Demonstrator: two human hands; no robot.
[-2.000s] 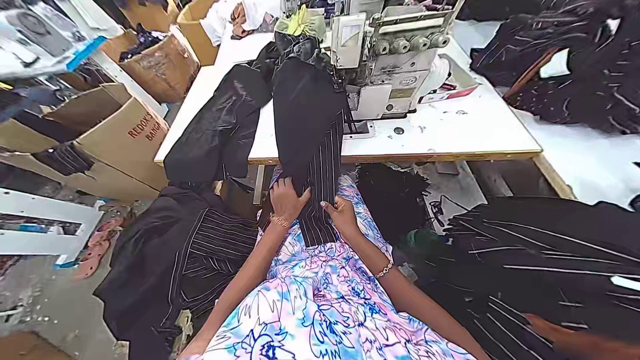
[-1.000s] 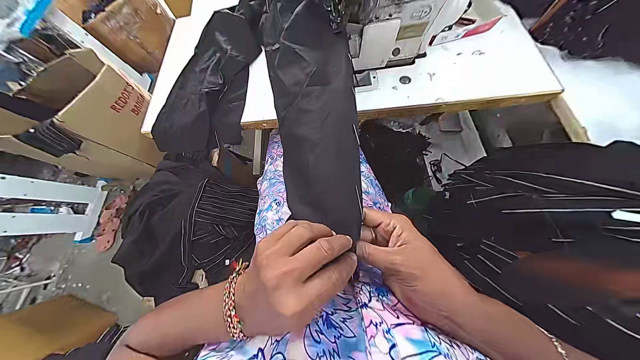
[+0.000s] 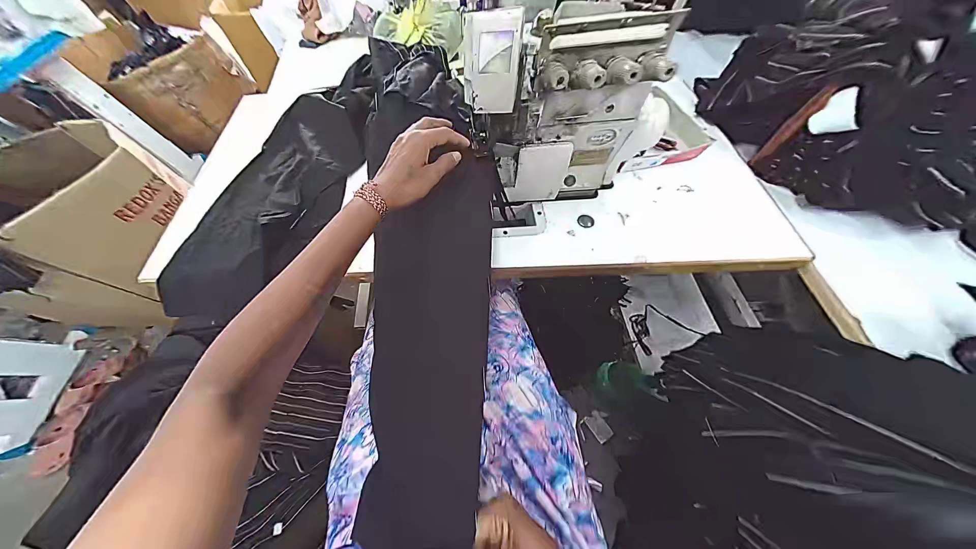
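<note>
A long strip of black fabric (image 3: 431, 305) runs from the overlock sewing machine (image 3: 579, 107) down over the table edge and across my lap. My left hand (image 3: 415, 164) rests on the fabric beside the presser foot, thumb and fingers bent; whether it pinches the cloth is not clear. Low in the view, my right hand (image 3: 507, 526) is at the right edge of the strip, blurred and partly cut off, its fingers hidden. More black cloth (image 3: 267, 198) lies on the white table to the left of the strip.
The white sewing table (image 3: 686, 229) has a wooden edge. Cardboard boxes (image 3: 99, 206) stand at the left. Striped black fabric is heaped at the lower right (image 3: 823, 435) and lower left (image 3: 297, 427). A small open box (image 3: 679, 137) sits behind the machine's right side.
My left hand has moved from the fabric's near end up to the machine. My right hand has moved lower, toward the bottom edge. The fabric strip now lies stretched out lengthwise.
</note>
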